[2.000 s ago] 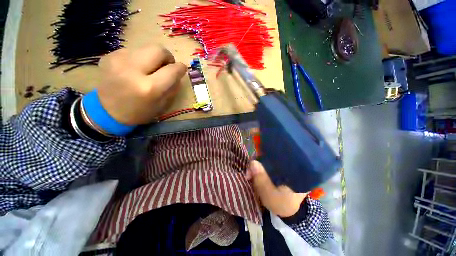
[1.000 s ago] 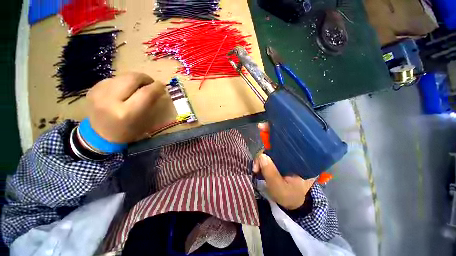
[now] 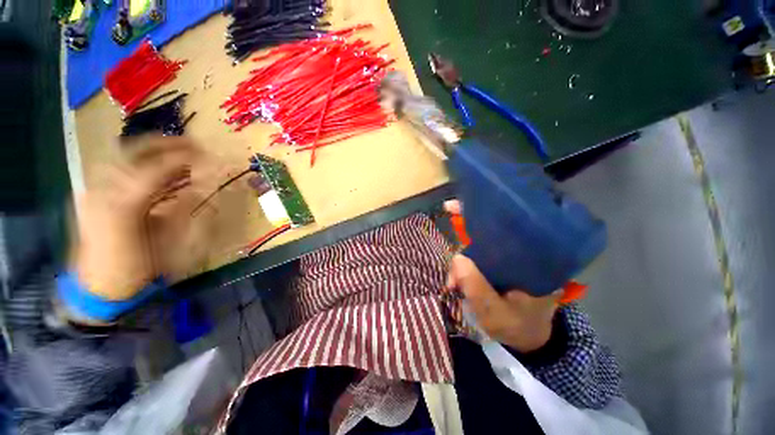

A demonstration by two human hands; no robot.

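A small circuit board [image 3: 287, 192] lies on the tan cardboard sheet [image 3: 357, 174] near the bench's front edge, with a dark wire at its far end and red and black wires at its near end. My left hand [image 3: 140, 208] is motion-blurred, left of the board, over the cardboard; I cannot tell whether its fingers hold anything. My right hand [image 3: 506, 310] grips the dark blue soldering gun [image 3: 527, 217] from below. The gun's metal tip is blurred and points up-left, beside the red lead wires [image 3: 314, 93]. Black lead wires [image 3: 157, 117] lie beyond my left hand, partly covered.
More black wires [image 3: 276, 25] and a small red pile [image 3: 140, 76] lie at the back. Blue-handled pliers [image 3: 501, 110] lie on the green bench top. A blue sheet [image 3: 98, 59] holds several boards. A round dark item [image 3: 582, 13] is at the back; a spool [image 3: 760, 64] is at the right.
My left hand has moved left, away from the board, and is blurred. The board now lies more tilted, with its green face and a dark wire showing. The view has shifted; the gun stays in my right hand.
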